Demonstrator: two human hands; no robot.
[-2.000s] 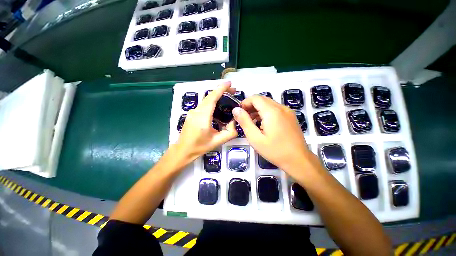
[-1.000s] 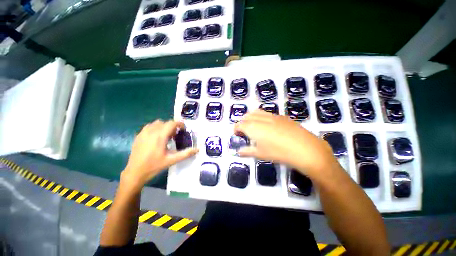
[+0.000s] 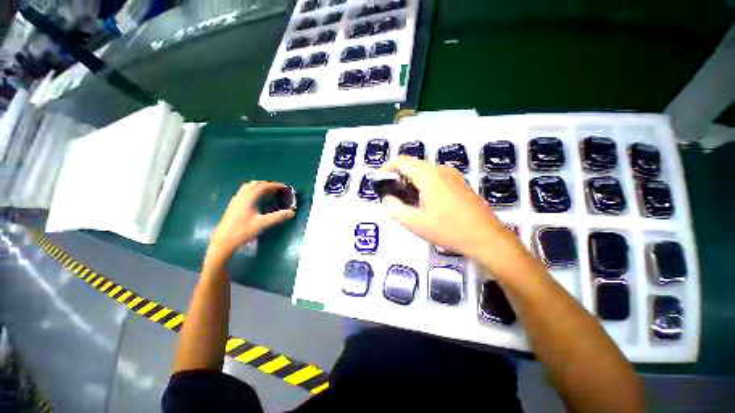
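The white foam tray (image 3: 338,234) lies in front of me with rows of strapless smartwatches in its pockets. My left hand (image 3: 251,216) is left of the tray, over the green surface, with its fingers around a dark smartwatch (image 3: 286,198). My right hand (image 3: 431,198) is above the tray's left half and holds another dark smartwatch (image 3: 396,189), tilted, between thumb and fingers. A smartwatch (image 3: 366,238) in the third row shows a white-and-dark pattern. My right hand and forearm hide some pockets.
A second loaded tray (image 3: 338,97) lies beyond the main one. A pile of white slabs (image 3: 121,173) stands at the left. A pale post (image 3: 709,89) rises at the right. Yellow-and-black tape (image 3: 161,314) runs along the grey floor below.
My left hand has moved off the tray's left edge to the green surface with a watch. My right hand has lifted a watch from the third row. The view has shifted left.
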